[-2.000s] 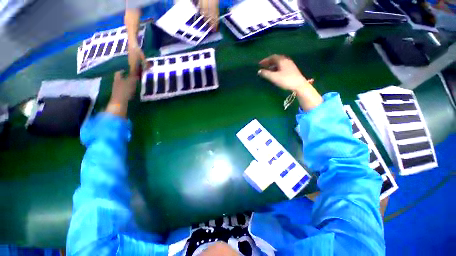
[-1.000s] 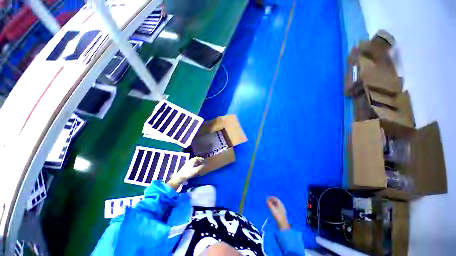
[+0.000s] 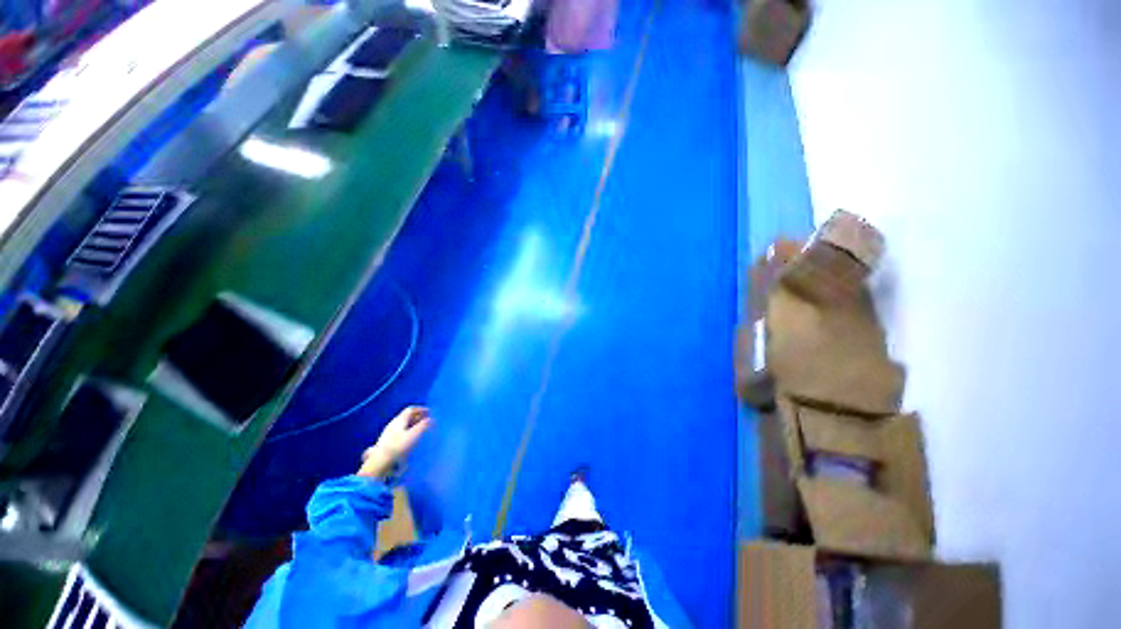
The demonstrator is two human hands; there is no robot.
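Observation:
My left hand (image 3: 396, 442) is raised over the blue floor, beside the green bench's edge. It is small and slightly blurred, with the fingers loosely bent, and nothing shows in it. My right hand is out of the picture. A black panel (image 3: 234, 359) lies on a white sheet near the bench edge, ahead and left of my left hand. A black-striped white sheet (image 3: 89, 609) is cut off at the bottom left. Another striped sheet (image 3: 123, 229) lies farther up the bench.
The green bench (image 3: 277, 252) runs along the left. A blue floor (image 3: 639, 307) with a yellowish line lies ahead. Open cardboard cartons (image 3: 861, 479) stand along the right wall. Part of a carton (image 3: 397, 526) shows below my left hand. A cable curves over the floor beside the bench.
The view has turned from the bench to the floor aisle and moved along it. The nearby striped sheets have slid towards the lower left. My right hand has left the picture.

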